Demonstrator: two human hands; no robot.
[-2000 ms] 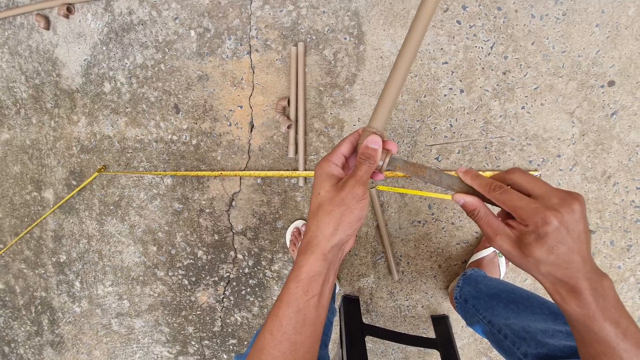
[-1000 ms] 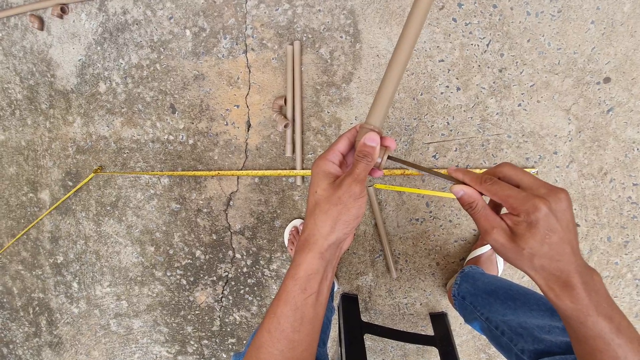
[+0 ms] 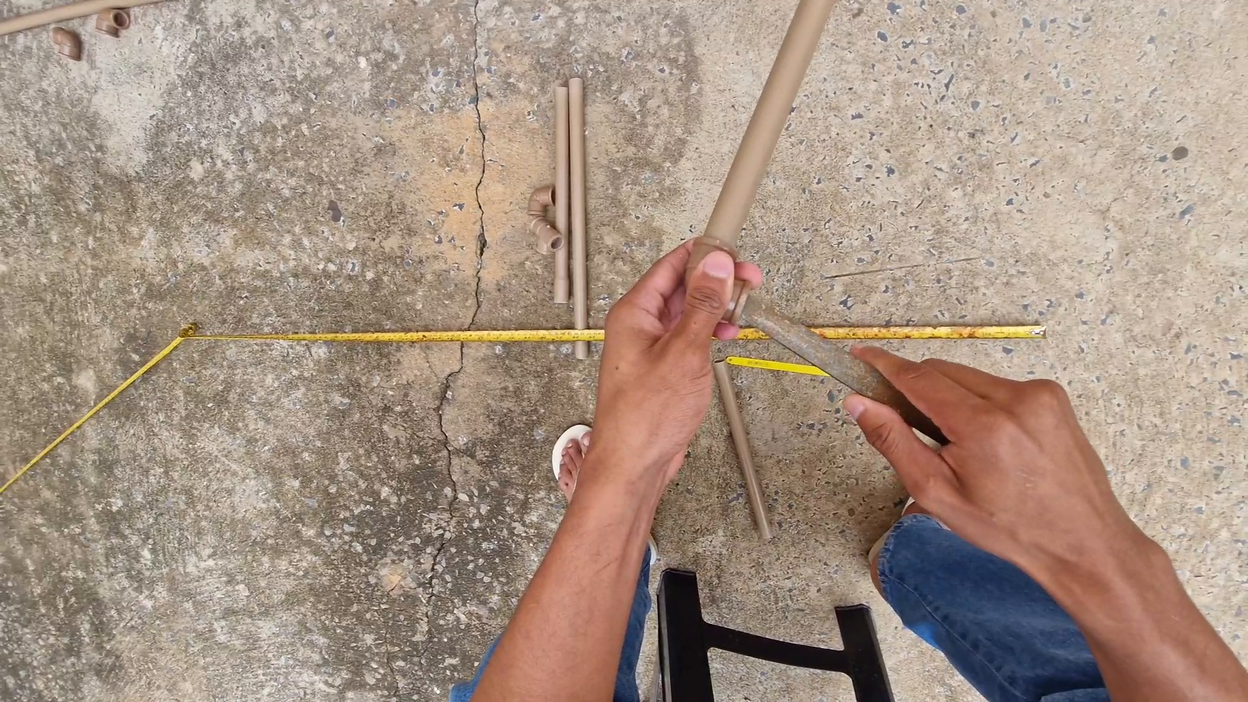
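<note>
My left hand (image 3: 673, 351) grips a brown plastic pipe fitting (image 3: 710, 255) at the lower end of a long brown pipe (image 3: 775, 107), which slants up to the frame's top edge. My right hand (image 3: 994, 458) holds a flat, worn metal tool (image 3: 819, 353), perhaps a file or a knife; its handle end is mostly covered by my fingers. The tool's tip is at the side opening (image 3: 740, 300) of the fitting. Under my hands a yellow measuring tape (image 3: 497, 335) lies across the ground, and a narrow yellow strip (image 3: 775, 366) shows just below it.
Two brown pipes (image 3: 577, 175) lie side by side, with elbow fittings (image 3: 544, 219) beside them. A short pipe (image 3: 743, 453) lies below my hands. More fittings (image 3: 66, 42) and a pipe (image 3: 49, 18) are at the upper left. A black frame (image 3: 770, 645) stands between my legs on cracked concrete.
The tool in my right hand has turned: its broad face showed two seconds ago, its thin edge one second ago, and the broad face shows again now. My left hand keeps its grip.
</note>
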